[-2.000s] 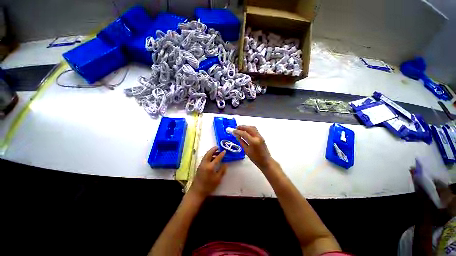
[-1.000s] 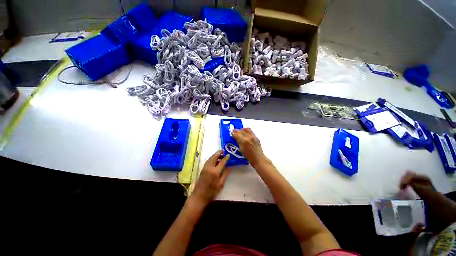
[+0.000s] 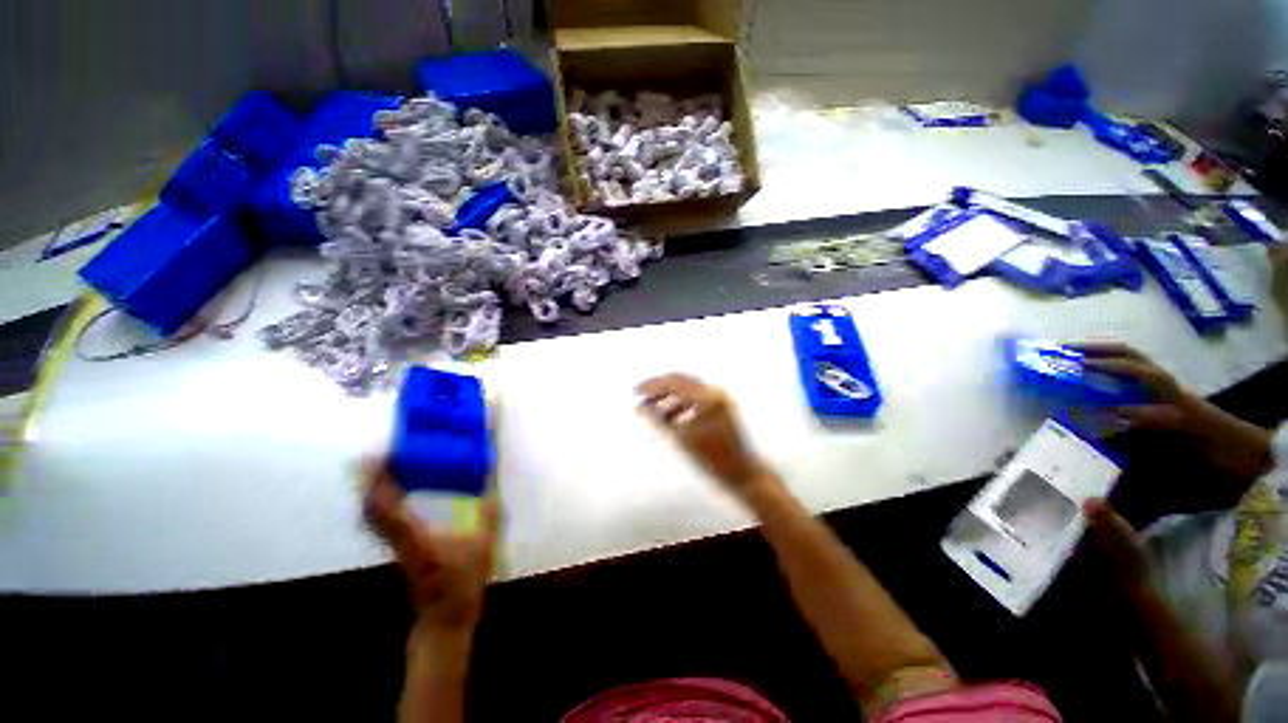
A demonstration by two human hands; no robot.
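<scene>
A stack of nested blue trays (image 3: 444,431) is at the left front of the worktop. My left hand (image 3: 441,544) grips its near end; the hand is blurred and I cannot tell if the stack is lifted. My right hand (image 3: 702,431) is over the white worktop to the right of the stack, fingers loosely curled and apart, apparently empty. A filled blue tray (image 3: 833,363) lies further right, with a small white piece at its far end and a white cable loop at its near end. No hand touches it.
A pile of coiled white cables (image 3: 424,226) and blue tray stacks (image 3: 170,261) are at the back left. An open carton (image 3: 752,148) holds white pieces. Blue-and-white boxes (image 3: 975,243) lie right. A person at the right holds a blue object (image 3: 1048,365) and white box (image 3: 1028,516).
The view has shifted right. My left hand has moved onto the tray stack. The tray between my hands is gone from there, and my right hand is off it. The neighbour now holds a blue object.
</scene>
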